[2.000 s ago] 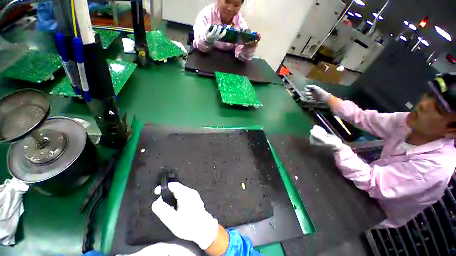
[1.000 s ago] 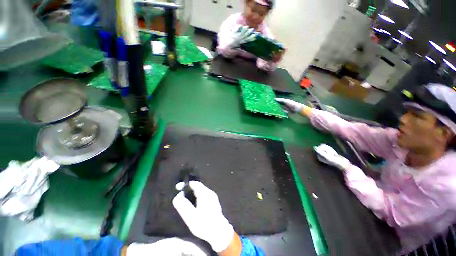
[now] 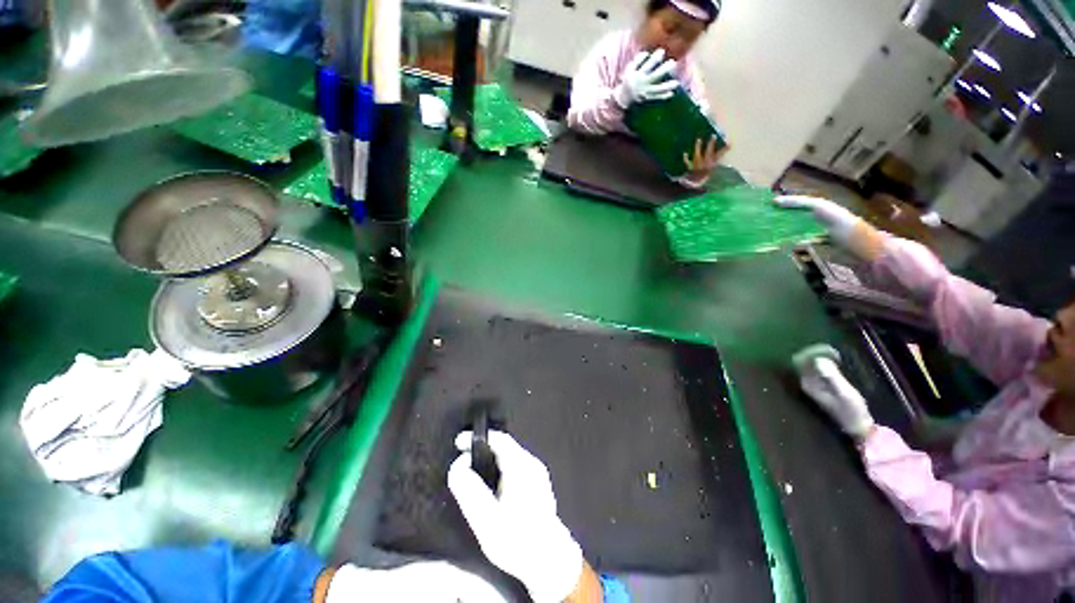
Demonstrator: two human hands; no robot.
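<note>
My right hand [image 3: 519, 507], in a white glove, is closed around the handle of a black brush [image 3: 483, 448] over the black foam pad [image 3: 589, 436]. Its bristle end is blurred against the pad. The pad is speckled with light bits, one of them larger and yellowish, right of my hand. The pad lies on a larger black base sheet [image 3: 737, 518]. My left hand [image 3: 413, 584], in a white glove, lies low at the bottom edge, partly cut off; its fingers cannot be made out.
Left are a silver solvent can [image 3: 242, 312], a crumpled white cloth [image 3: 100, 418] and thin black strips [image 3: 318, 442]. A post [image 3: 383, 236] holds marker pens. Green boards [image 3: 254, 127] lie behind. A pink-coated worker at right touches a board [image 3: 731, 224]; another holds a board [image 3: 674, 132].
The view has shifted left, so things sit further right. My left forearm and glove show more. The right-hand worker has reached the board and it has turned. The brush stays in my right hand.
</note>
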